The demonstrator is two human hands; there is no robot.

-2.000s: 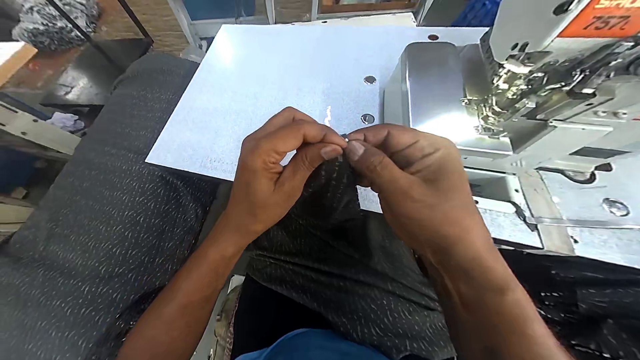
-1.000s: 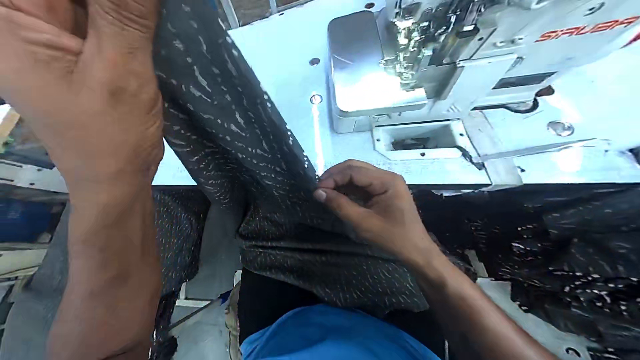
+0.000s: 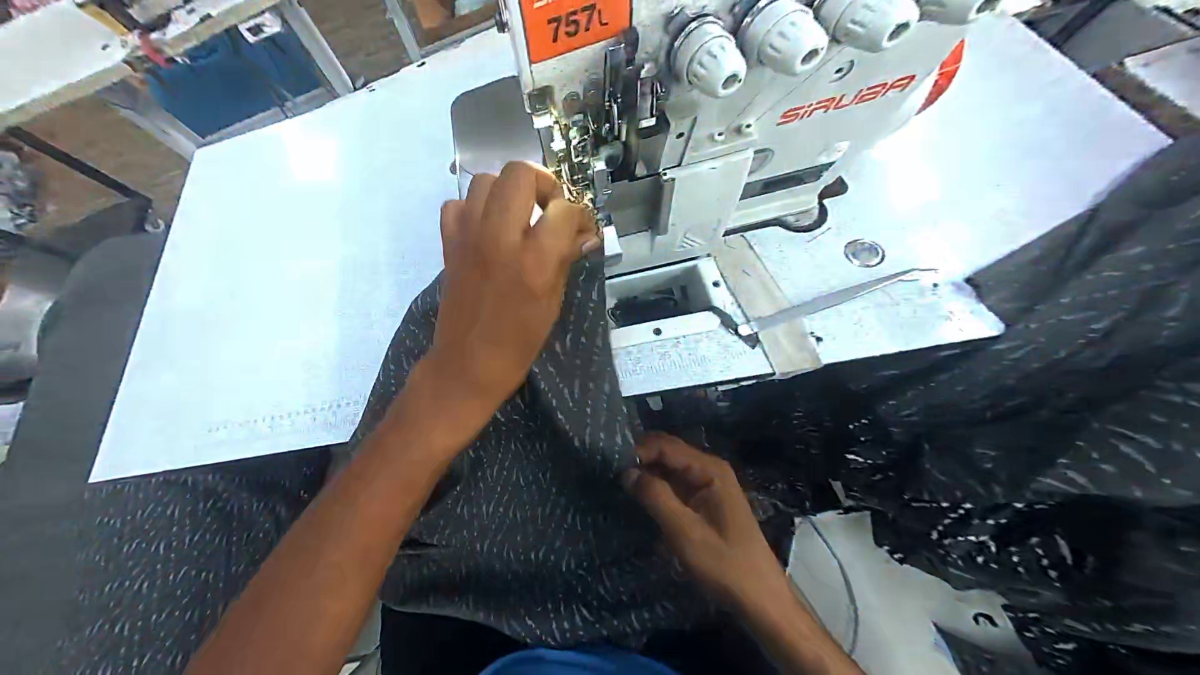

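Dark grey fabric with light flecks point(image 3: 553, 525) runs from my lap up to the needle area of a white Siruba overlock sewing machine point(image 3: 712, 178). At the presser foot, my left hand point(image 3: 511, 253) pinches the fabric's upper end, its fingertips close to the metal parts. Lower down, my right hand point(image 3: 698, 506) grips the right edge of the same fabric between thumb and fingers, just below the table's front edge. The fabric's edge lies fairly straight between the two hands. The part under the presser foot is hidden by my left fingers.
The white machine table point(image 3: 253, 281) extends to both sides. Metal tweezers point(image 3: 834, 300) lie right of the machine's open compartment point(image 3: 661, 305). More dark flecked fabric point(image 3: 1078, 412) drapes over the table's right side and hangs below. A blue bin point(image 3: 234, 80) stands behind at left.
My left hand, raised at the left with fabric a second ago, is now at the machine's needle area. My right hand still pinches the fabric edge, now below the table edge. The view has shifted.
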